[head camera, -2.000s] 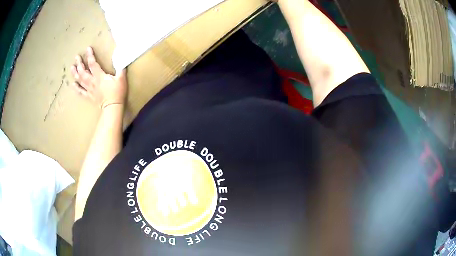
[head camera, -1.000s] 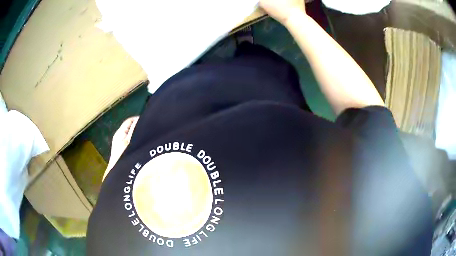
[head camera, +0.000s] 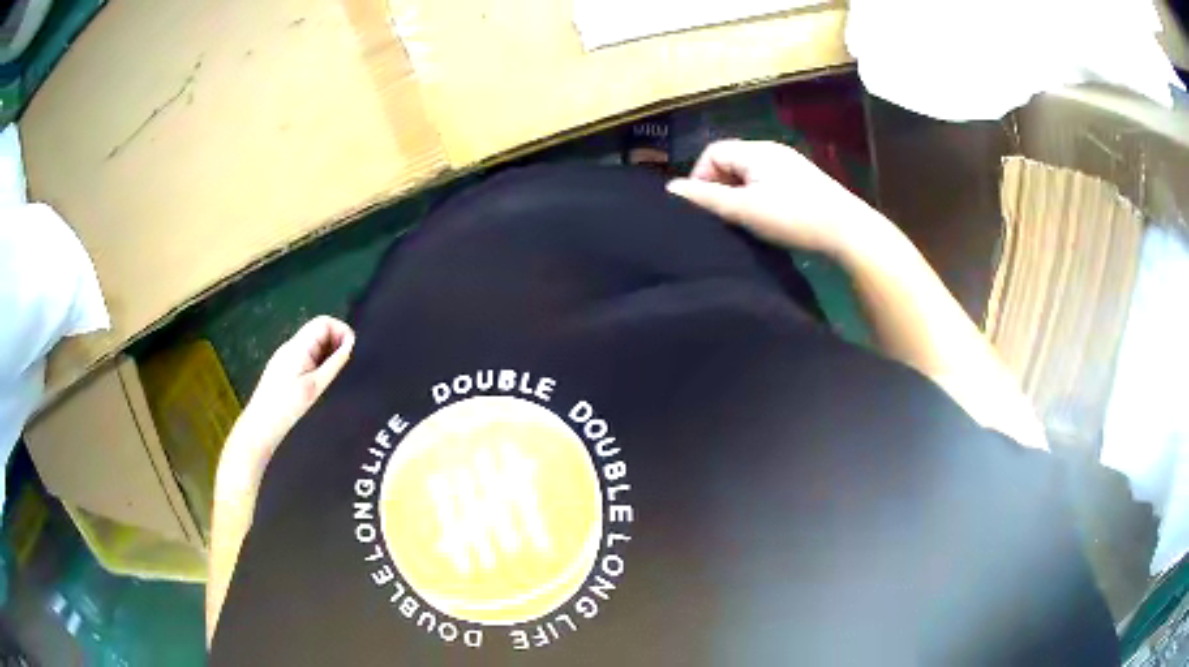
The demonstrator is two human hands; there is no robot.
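Observation:
My left hand (head camera: 297,371) is low on the left beside the black shirt, fingers curled in, with nothing visible in it. My right hand (head camera: 763,193) is in front of the shirt below the bench edge, fingers bent, thumb apart, nothing visible in it. The cardboard bench cover (head camera: 280,143) lies ahead with a tape strip and a dark scratch. A flat white sheet or bag (head camera: 691,18) lies at its far edge, cut off by the top of the picture. Neither hand touches the bench.
White bags (head camera: 52,280) hang over the bench's left end. A white bundle (head camera: 945,59) is at the upper right. A corrugated cardboard stack (head camera: 1063,293) stands right, beside white material (head camera: 1154,404). An open carton (head camera: 104,450) and a yellow crate (head camera: 196,391) are at lower left.
The large white sheet has moved up and away, uncovering the cardboard. My right hand has come off the bench edge and down towards the body. My left hand stays low at the side.

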